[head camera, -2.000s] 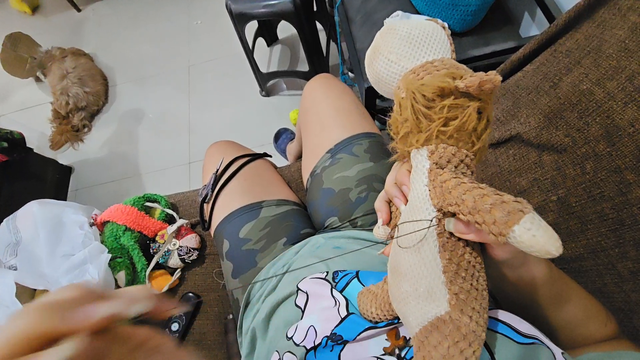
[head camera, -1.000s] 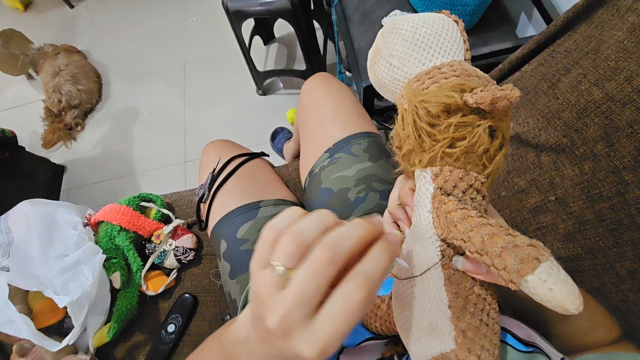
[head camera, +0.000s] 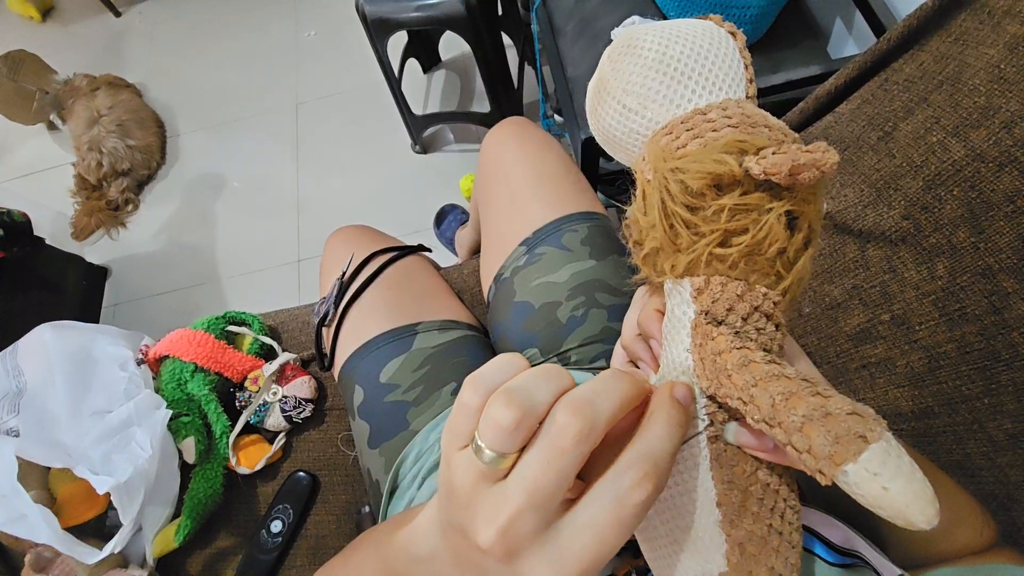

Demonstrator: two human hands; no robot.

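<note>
A stuffed lion toy (head camera: 740,352), brown textured yarn with a cream mesh front and a shaggy mane, lies upright across my lap at the right. My right hand (head camera: 552,448), with a ring on it, pinches at the seam between cream and brown; dark thread (head camera: 694,437) shows just beside its fingertips. Whether a needle is between those fingers cannot be seen. Around the toy's body my left hand (head camera: 768,444) is wrapped from behind, its fingers showing on both sides and its palm hidden.
Beside my thigh on the brown sofa lie a white plastic bag (head camera: 96,400), a green crocheted toy (head camera: 196,432), a round pincushion (head camera: 276,394) and a black remote (head camera: 278,524). A black plastic stool (head camera: 448,120) stands ahead; a dog (head camera: 116,144) lies on the tiles.
My right hand, blurred at the lower left two seconds ago with a thread stretched toward it, has come to the toy's seam. My left hand keeps its hold on the toy.
</note>
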